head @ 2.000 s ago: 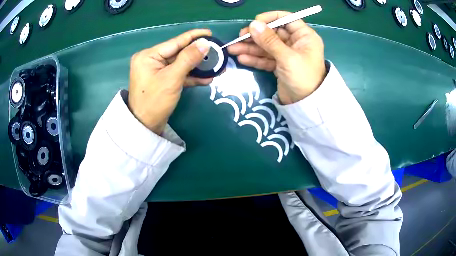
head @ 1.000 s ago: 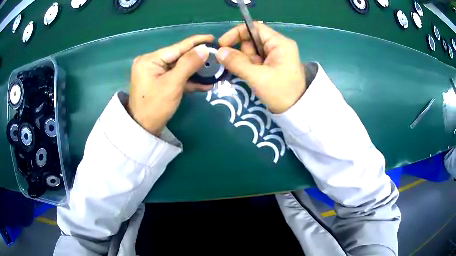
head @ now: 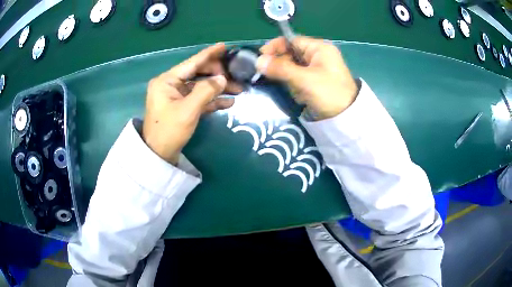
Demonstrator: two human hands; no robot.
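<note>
A black-rimmed round part (head: 243, 65) with a grey centre is held between both hands, blurred. My left hand (head: 188, 95) holds its left side, with the thumb and fingers a little apart. My right hand (head: 311, 73) touches its right edge with thumb and fingertips and also holds the tweezers (head: 289, 35), which point up and away. A bit of white shows at the disc's lower right edge. White arc pieces (head: 273, 152) lie in overlapping rows below the hands, partly hidden by lamp glare and the right sleeve.
A clear parts tray (head: 72, 162) with black discs stands at the left. The green conveyor (head: 213, 18) beyond the bench edge carries spaced discs, one (head: 279, 8) just beyond the tweezers. A slim second tool (head: 468, 130) lies at the far right.
The tweezers have swung from pointing right to pointing up and away. My right fingers have moved onto the disc's edge. My left thumb has shifted off the disc's face. The view has tilted slightly.
</note>
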